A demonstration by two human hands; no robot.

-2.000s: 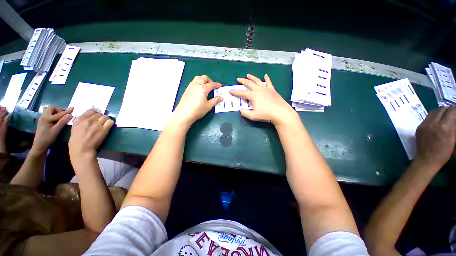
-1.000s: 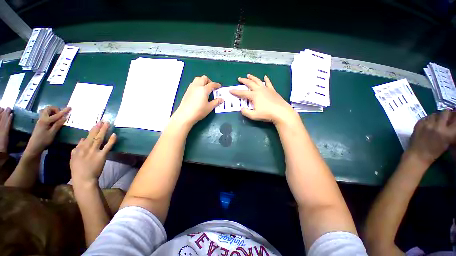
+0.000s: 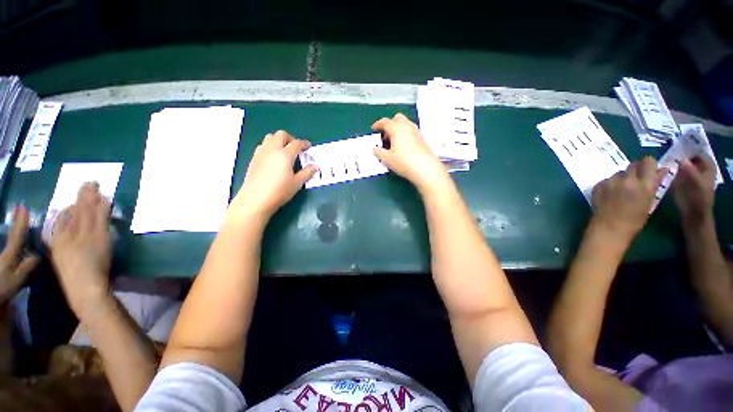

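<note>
A folded leaflet [image 3: 344, 160], a narrow white strip with a row of short dark bars, lies slightly tilted between my hands. My left hand [image 3: 277, 167] pinches its left end between thumb and fingers. My right hand [image 3: 404, 150] pinches its right end, near the pile. The stack of unfolded sheets [image 3: 190, 169], blank side up, lies left of my left hand. The pile of folded leaflets [image 3: 448, 121], with dark bars showing, stands just right of my right hand, by the pale strip.
The glossy green bench [image 3: 370, 233] has a pale worn strip [image 3: 249, 92] along its far side. At the left, a neighbour's hand [image 3: 83, 233] lies on a white sheet. At the right, another neighbour's hands [image 3: 631, 193] hold a printed paper beside printed sheets [image 3: 580, 145] and a leaflet pile [image 3: 645, 109].
The whole view has shifted, so the bench things appear further left. My right hand has moved off the leaflet's face to its right end, and more of the leaflet shows.
</note>
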